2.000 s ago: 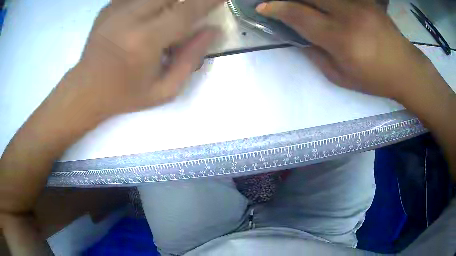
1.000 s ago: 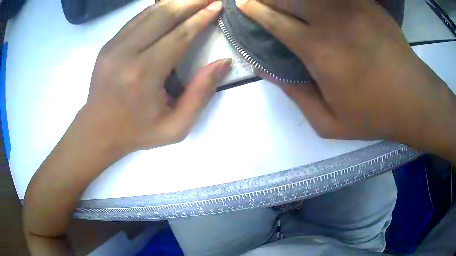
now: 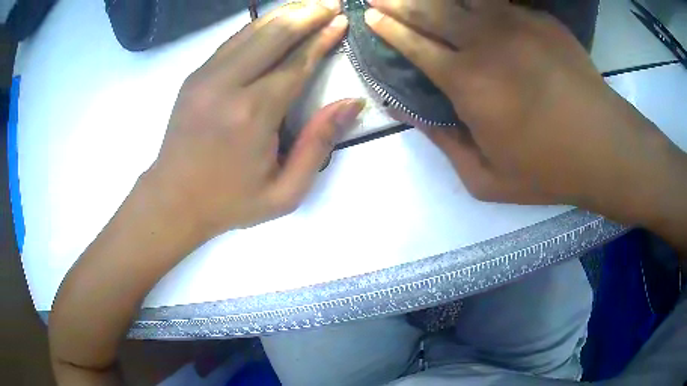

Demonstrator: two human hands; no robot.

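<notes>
A dark grey zipper piece with silvery metal teeth curves over the pale metal machine plate at the top centre. My right hand grips it, fingertips on its upper part and thumb under its lower right edge. My left hand lies left of it, its fingertips pressed at the zipper's upper left edge and its thumb apart over the plate. Whether the left fingers pinch the cloth or only press is unclear. The needle area is cut off by the top edge.
Dark grey cloth lies at the top left. Black thread snips lie at the upper right. A ruler strip follows the table's curved front edge, above light grey trousers.
Since two seconds ago, both hands have come close together at the zipper, which now shows more of its toothed edge. Over the last second the left hand has shifted slightly right.
</notes>
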